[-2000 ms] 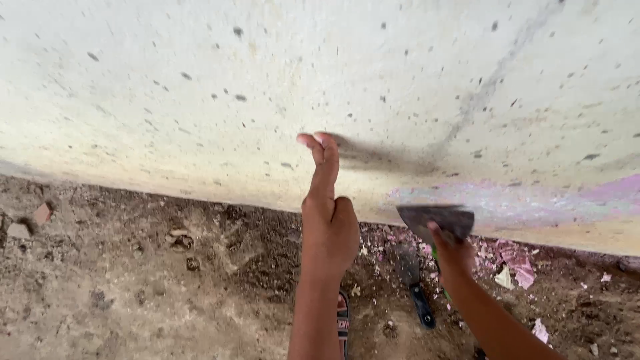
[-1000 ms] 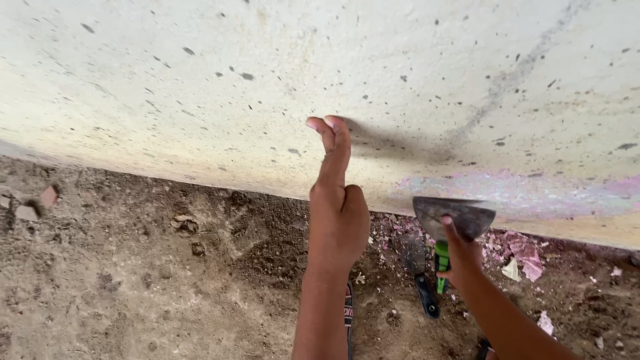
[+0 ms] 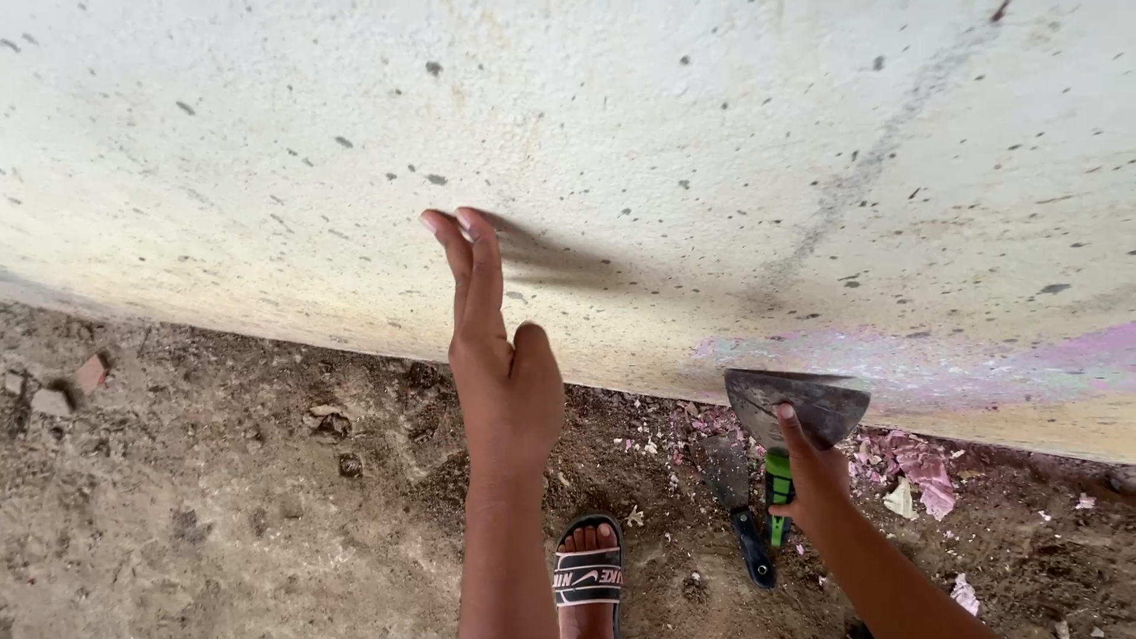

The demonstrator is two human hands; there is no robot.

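My left hand (image 3: 506,355) rests its fingertips against the speckled off-white wall (image 3: 621,177) and holds nothing; its fingers are extended, the thumb apart from them. My right hand (image 3: 812,470) grips a wide putty knife (image 3: 799,408) with a green and black handle, thumb on the metal blade. The blade's edge meets the low part of the wall at a patch of pink and pale bluish paint (image 3: 852,359). A second putty knife (image 3: 741,515) with a black handle lies on the dirt ground just left of the held one.
Pink and whitish paint flakes (image 3: 919,470) litter the soil along the wall's foot. My foot in a black Nike slide sandal (image 3: 587,577) stands between my arms. Broken reddish and grey pieces (image 3: 91,373) lie on the ground at far left.
The putty knife in my right hand has shifted slightly along the wall's foot, and more of its green handle shows. My left hand stays at the wall. More of the sandal is in view.
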